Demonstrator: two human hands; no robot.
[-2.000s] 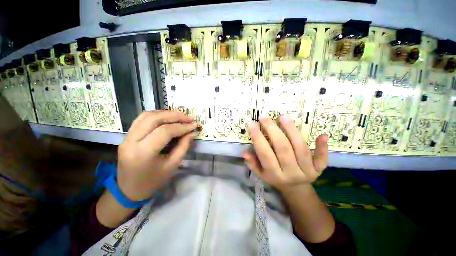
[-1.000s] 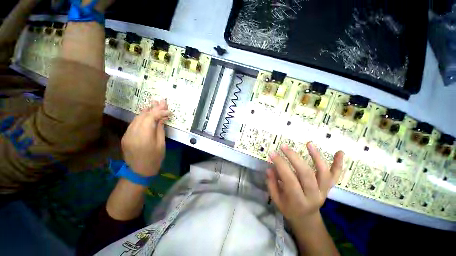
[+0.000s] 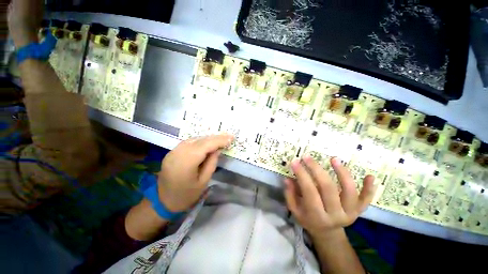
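A long cream-yellow circuit board panel [image 3: 273, 140] lies along the track, with black blocks and copper-orange and yellow parts at its far edge. Glare washes out its middle. My left hand [image 3: 195, 165], with a blue wrist strap [image 3: 156, 197], has its thumb and index finger close together at the near edge of the panel's left part. Whether a small component is between the fingertips cannot be told. My right hand [image 3: 327, 197] rests with spread fingers on the near edge of the panel, holding nothing visible.
Beyond the boards is a black tray [image 3: 348, 51] with two silvery piles of leaded components. A small black piece [image 3: 231, 47] lies left of it. Another panel [image 3: 122, 80] is at left, past a gap in the track. A neighbour's arm [image 3: 59, 107] with a blue strap reaches over the left end.
The right panel extends further left, and the gap and the left panel have shifted left. My left hand has moved right, from the left panel to the right one. The neighbour's arm has shifted left.
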